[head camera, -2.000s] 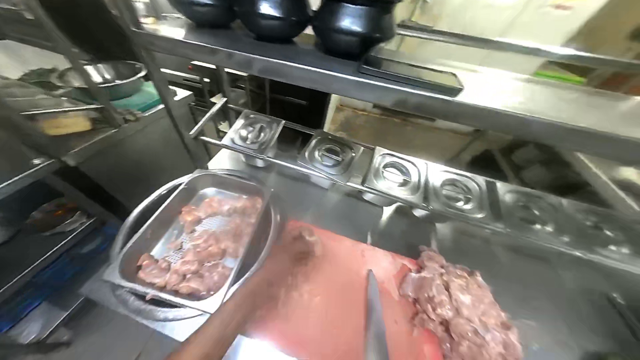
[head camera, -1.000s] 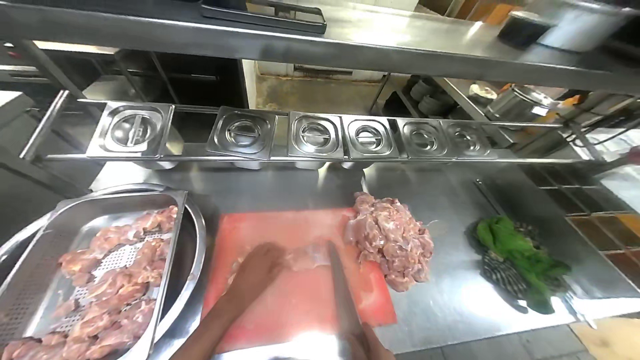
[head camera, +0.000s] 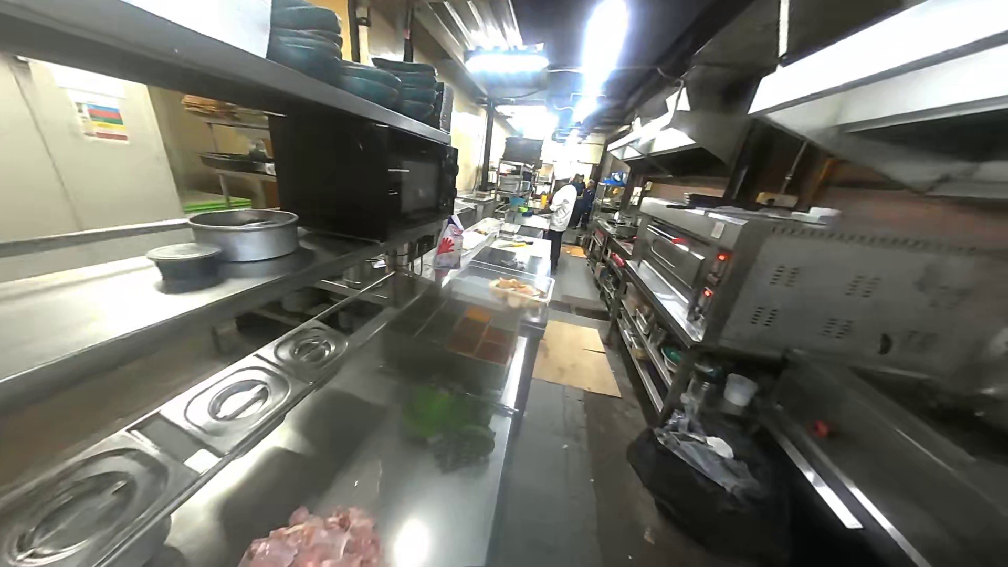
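Neither my left hand nor my right hand is in the head view now. A pile of raw meat pieces (head camera: 315, 539) lies on the steel counter (head camera: 354, 472) at the bottom edge, partly cut off by the frame. Farther along the counter is a blurred heap of green leaves (head camera: 441, 411) with something dark beside it. Lidded steel containers (head camera: 236, 402) sit in a rail along the left side. The cutting board, the knife and the perforated tray are out of view.
A shelf over the counter holds a round metal pan (head camera: 246, 234) and a black microwave oven (head camera: 362, 177). Cardboard (head camera: 579, 358) lies on the aisle floor. At right are a steel oven (head camera: 677, 260) and a black rubbish bag (head camera: 701, 488). People (head camera: 563, 209) stand far down the aisle.
The view has swung up and to the right, along the aisle. One second ago my left hand was at meat on the red board and my right hand held a knife; both have left the view.
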